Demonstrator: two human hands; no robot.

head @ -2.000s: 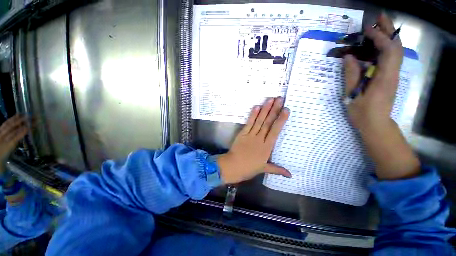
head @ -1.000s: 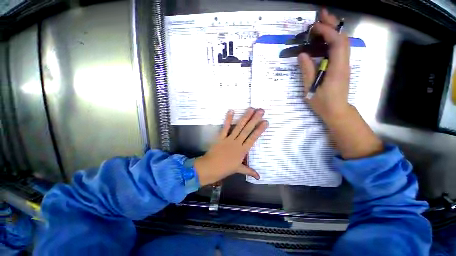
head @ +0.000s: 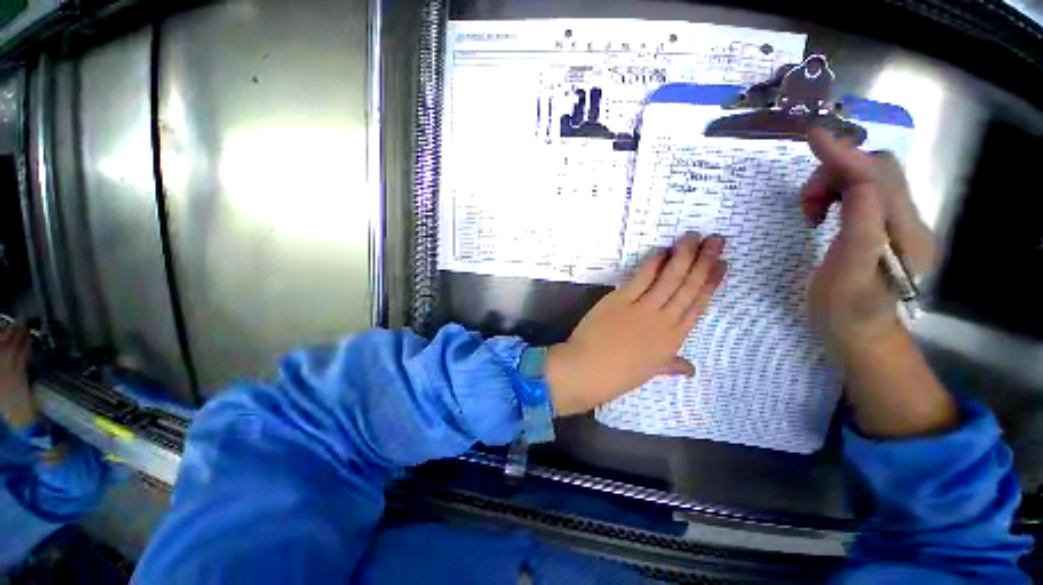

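The record form (head: pixel 732 331) is a white ruled sheet with handwriting in its top rows. It lies on the clipboard (head: pixel 686 95), whose blue edge shows at the top, under the silver-and-dark spring clip (head: pixel 801 103). My left hand (head: pixel 641 326) lies flat on the left part of the form, fingers slightly apart, holding nothing. My right hand (head: pixel 864 246) is over the form's right side, index finger pointing at the top below the clip. It holds a pen (head: pixel 900 280), partly hidden by the hand. The work instruction sheet (head: pixel 515 171) lies left of the clipboard, partly under it.
A chain-like track (head: pixel 426 171) and a rail (head: pixel 375 171) run along the left of the papers. Shiny steel panels (head: pixel 275 171) lie further left. Another person's hand (head: pixel 16 371) shows at the left edge. A black box (head: pixel 1006 229) is at the right.
My right hand has moved down off the clip, and the pen has swung to the hand's outer side. My left hand has slid further onto the form. The camera view has also shifted.
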